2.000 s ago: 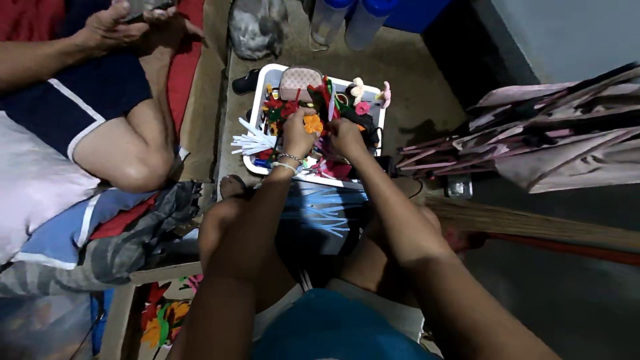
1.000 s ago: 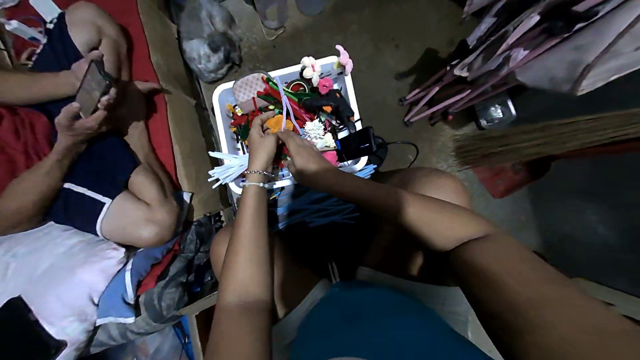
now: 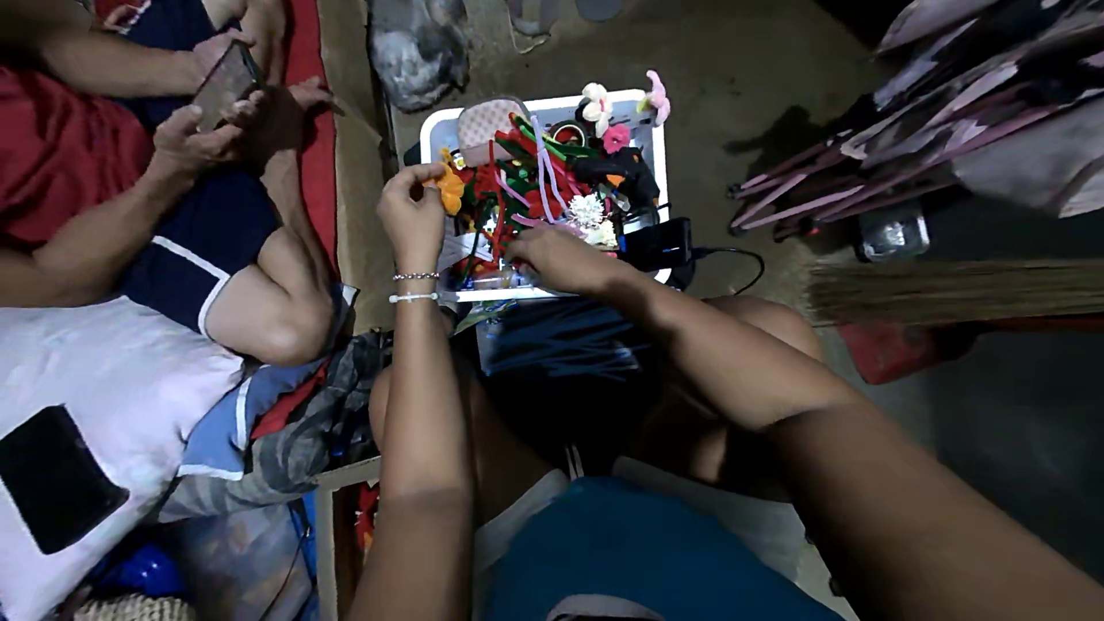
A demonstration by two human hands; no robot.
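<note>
A white plastic basket (image 3: 662, 164) holds red and green pipe cleaners, small craft flowers, a patterned pouch (image 3: 490, 129) and rolls of tape. At its left side my left hand (image 3: 414, 207), with two bracelets on the wrist, pinches an orange fuzzy flower (image 3: 449, 188) between thumb and fingers. My right hand (image 3: 561, 257) reaches low over the basket's near part, fingers down among the pipe cleaners; whether it grips anything is hidden. Lilac pipe cleaners (image 3: 545, 168) lie across the pile. A black phone (image 3: 657, 245) with a cable rests at the basket's right edge.
At the left another person (image 3: 250, 198) sits holding a phone. Dark pipe cleaners (image 3: 561, 341) lie on my lap below the basket. A plastic bag (image 3: 418, 56) is behind it on the left. Folded umbrella-like fabric (image 3: 966, 129) and a broom (image 3: 957, 291) are at the right.
My hands, close together before over the orange flower, are now apart: the left at the basket's left side with the flower, the right lower among the pipe cleaners.
</note>
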